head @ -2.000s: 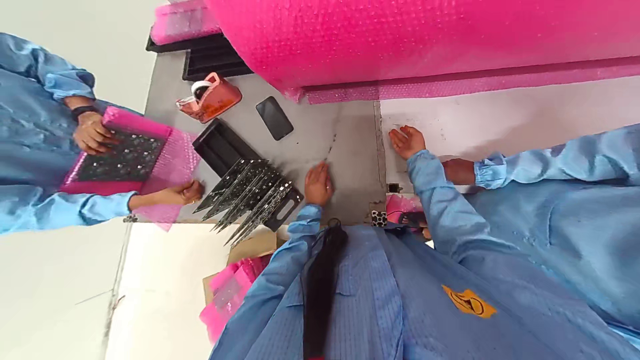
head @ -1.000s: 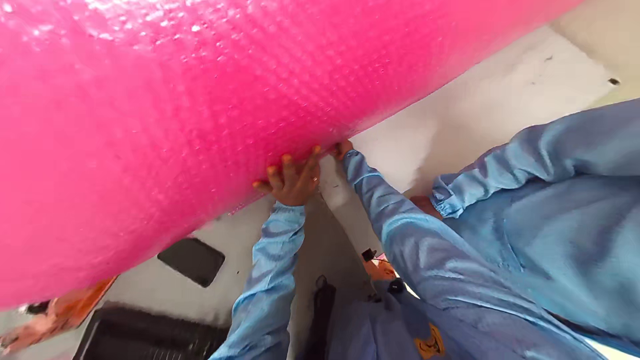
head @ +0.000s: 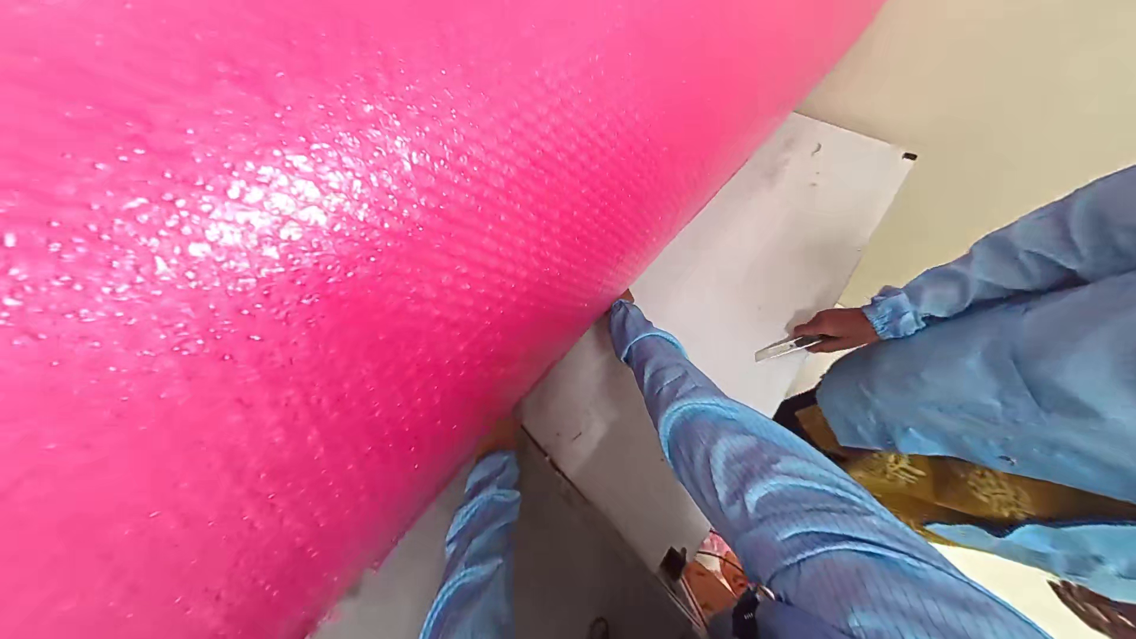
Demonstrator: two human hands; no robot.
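Note:
A large roll of pink bubble wrap [head: 426, 231] fills the upper left of the head view, lying across the worktable. My left hand [head: 499, 435] is at the roll's lower edge, blurred and mostly covered by the pink wrap, so its fingers do not show. Farther up the same edge, my right hand [head: 627, 295] reaches under the roll; only a small part of it shows beyond the blue cuff. Whether either hand grips the wrap cannot be told.
A co-worker's hand [head: 839, 329] at the right holds a cutter-like tool [head: 785, 347] over the white tabletop [head: 737, 257]. The grey table part [head: 577, 541] lies below my hands. Orange and pink items [head: 713, 572] sit at its near edge.
My hands have moved from the tabletop to the roll's edge, where the wrap now hides most of them. The view has swung closer to the roll. The co-worker's tool has come into sight.

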